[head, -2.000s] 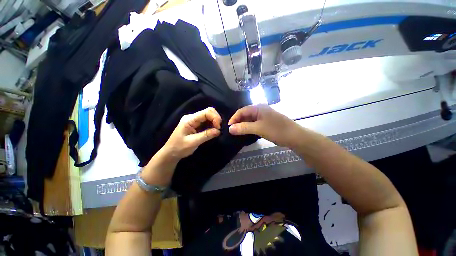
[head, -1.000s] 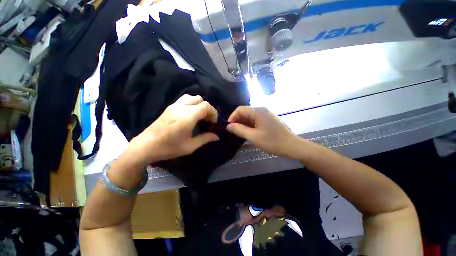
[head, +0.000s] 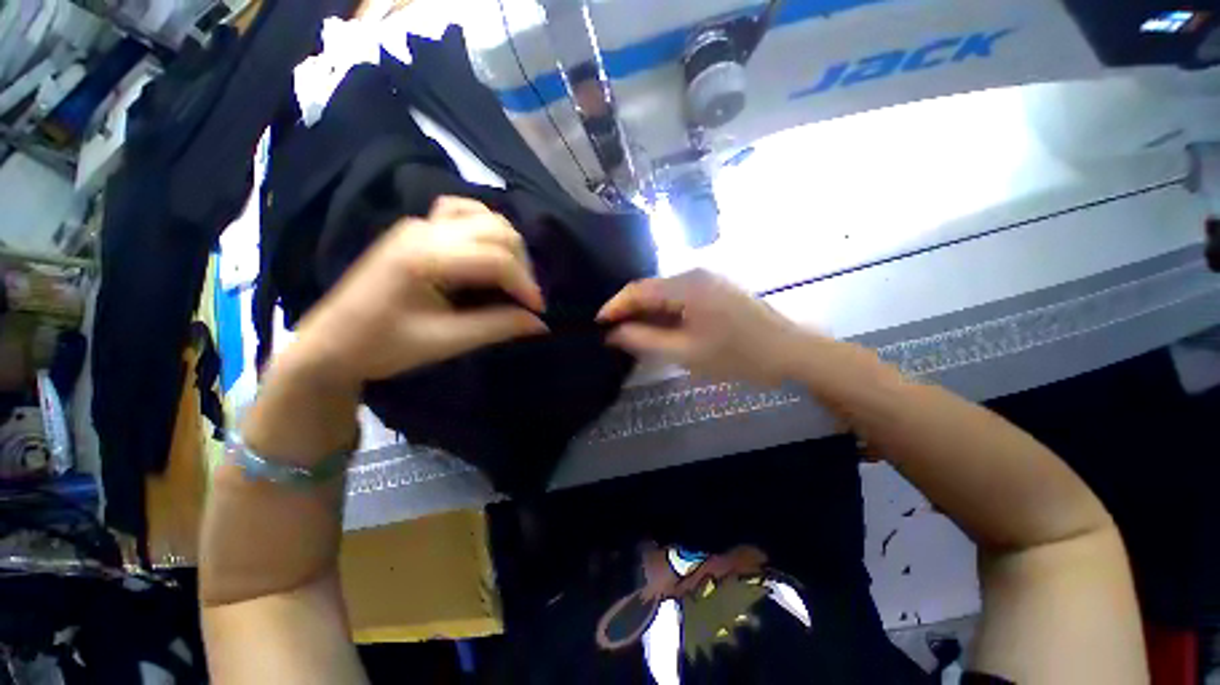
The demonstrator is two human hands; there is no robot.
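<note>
The black garment piece lies bunched on the machine bed, left of the needle area, and hangs over the table's front edge. My left hand, slightly blurred, pinches its edge between thumb and fingers. My right hand pinches the same edge with thumb and fingertips, a short way to the right. The cloth between the hands is drawn out. The presser foot area is in bright glare behind my right hand; the foot itself is not clear. A white irregular piece lies at the cloth's far end.
The white sewing machine head with its tension dial stands beyond my hands. Long black cloth drapes at the far left. The ruler-marked edge runs along the front. A tan box or drawer is below the table's left part.
My left hand has moved left and slightly away from me, widening the gap between the hands and stretching the cloth edge. The whole view has shifted, so the machine head appears further left.
</note>
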